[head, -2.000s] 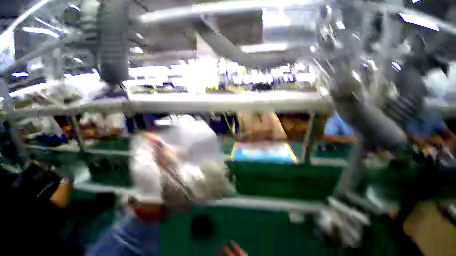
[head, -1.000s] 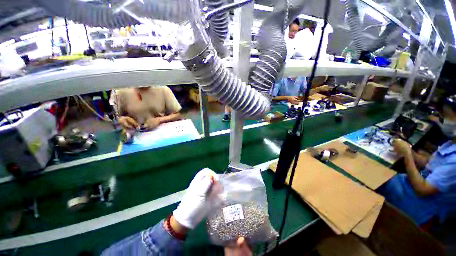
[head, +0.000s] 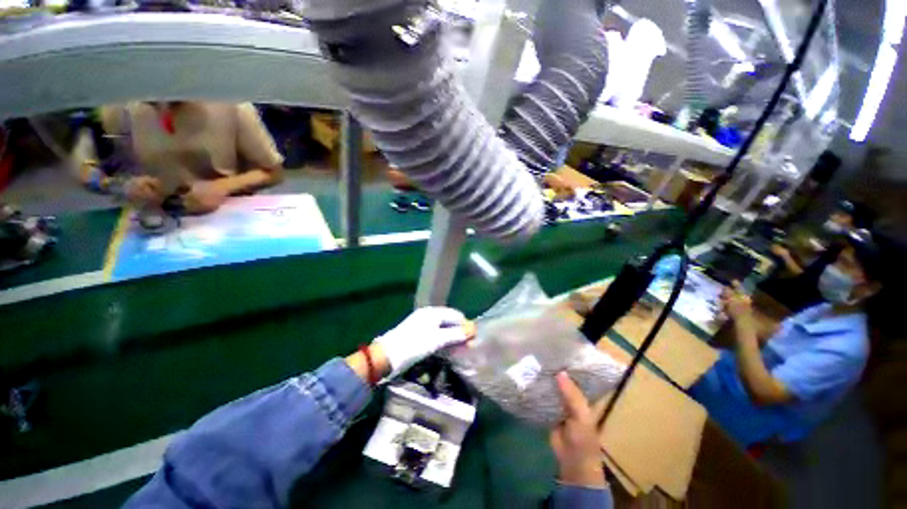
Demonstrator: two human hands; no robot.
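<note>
A clear plastic bag of tiny grey pieces [head: 527, 363] with a small white label is held up over the bench. My left hand [head: 426, 338], in a white glove, grips the bag's upper left edge. My right hand [head: 576, 427], bare, holds the bag's lower right part with the thumb on its front; the other fingers are hidden. The silver-white screw feeder [head: 421, 437] stands on the green bench just below and left of the bag, its top side partly behind my left hand and the bag.
A black electric screwdriver [head: 619, 296] hangs on its cable right of the bag. Brown cardboard sheets [head: 651, 427] lie at the right. A green conveyor [head: 229, 333] crosses ahead. Grey ducts [head: 438, 129] hang overhead. One person sits opposite, others at the right.
The bag has moved right and up and now tilts, with both hands on it. The view has shifted, and the feeder now shows below the hands.
</note>
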